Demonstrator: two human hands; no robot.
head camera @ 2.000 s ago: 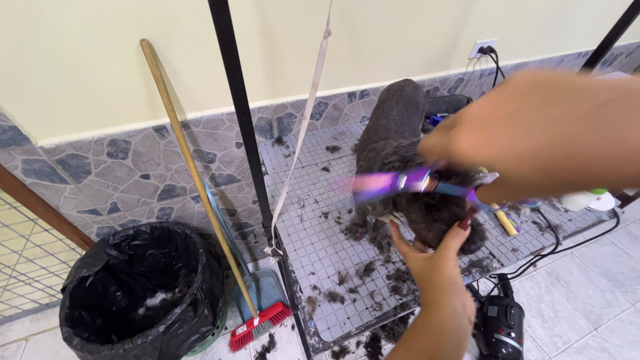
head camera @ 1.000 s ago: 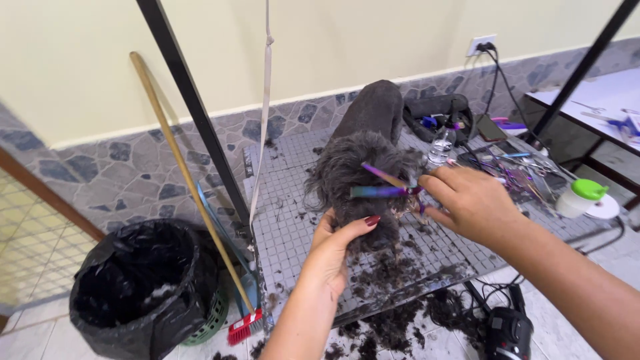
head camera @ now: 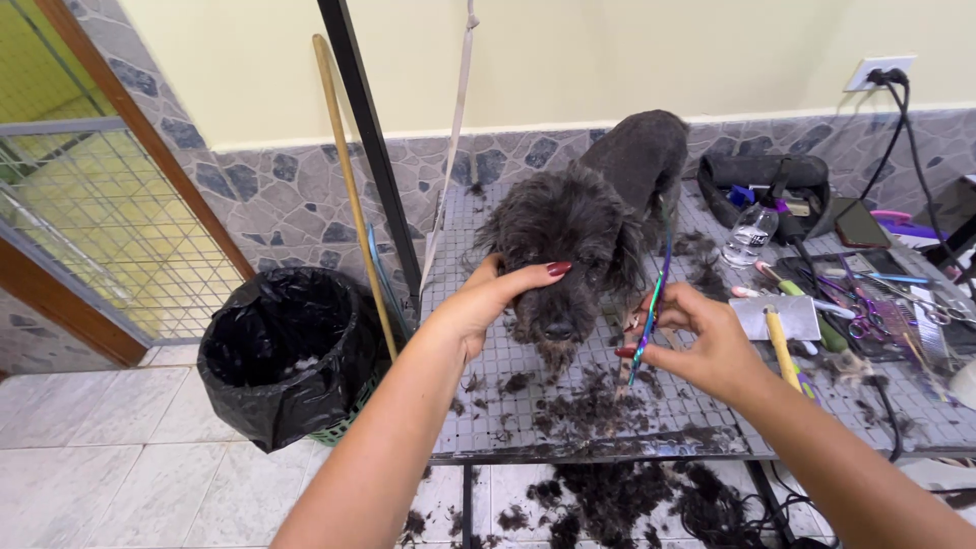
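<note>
A dark, curly-haired dog (head camera: 564, 221) stands on the grooming table (head camera: 488, 427), its face toward me and its body trimmed short. My left hand (head camera: 488, 297) holds the dog's head at the cheek, the thumb lying across the muzzle below the eyes. To the right of the head, my right hand (head camera: 694, 335) grips iridescent grooming scissors (head camera: 657, 293), held roughly upright beside the dog's ear. Loose dark hair clippings (head camera: 587, 404) are scattered over the table in front of the dog.
On the table's right lie a slicker brush (head camera: 778, 324), several scissors and combs, a clear bottle (head camera: 751, 232), a phone (head camera: 860, 223) and a black tool bag (head camera: 762, 191). A black-lined bin (head camera: 282, 343) and a broom handle (head camera: 351, 191) stand left. A strap (head camera: 457, 114) hangs beside a black post (head camera: 370, 145).
The scissors, across the dog's face one second ago, are now upright to the right of its head. The dog's face now shows toward me, with my left thumb over its muzzle.
</note>
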